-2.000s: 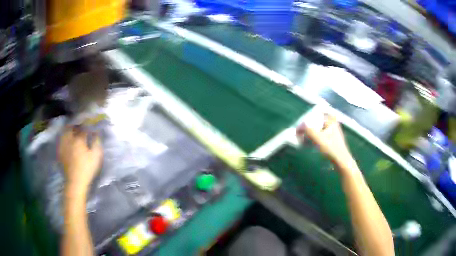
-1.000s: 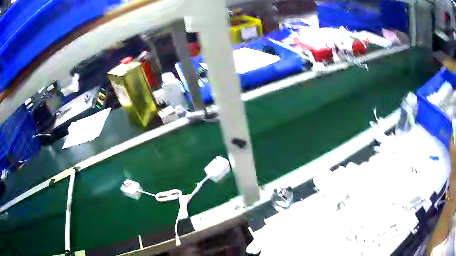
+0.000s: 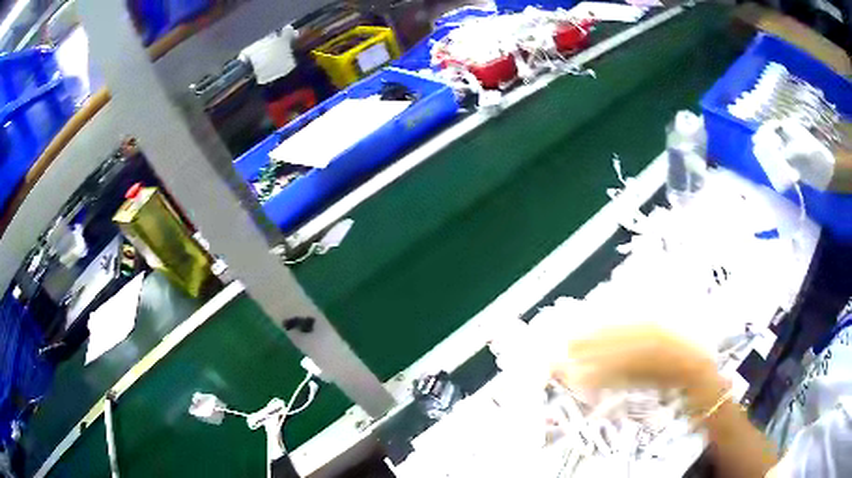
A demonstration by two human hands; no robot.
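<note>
Neither of my hands is in view. A white charger lies on the green conveyor belt at the lower left. Its white cable is bundled beside it and runs towards the near edge of the belt. A grey-white post crosses in front and hides whatever the cable's other end joins. A large pile of white chargers and cables covers the neighbouring table at the lower right, overexposed in places. Another person's blurred hand is over this pile; I cannot tell what it holds.
A clear bottle and a blue bin of white parts stand at the right. Across the belt are a long blue tray, red containers, a yellow bin and a gold can. A white divider bar is lower left.
The view has swung from the machine to the belt and neighbouring table; my hands have left the picture. Since the middle frame, belt items have shifted left and another person's hand shows over the pile.
</note>
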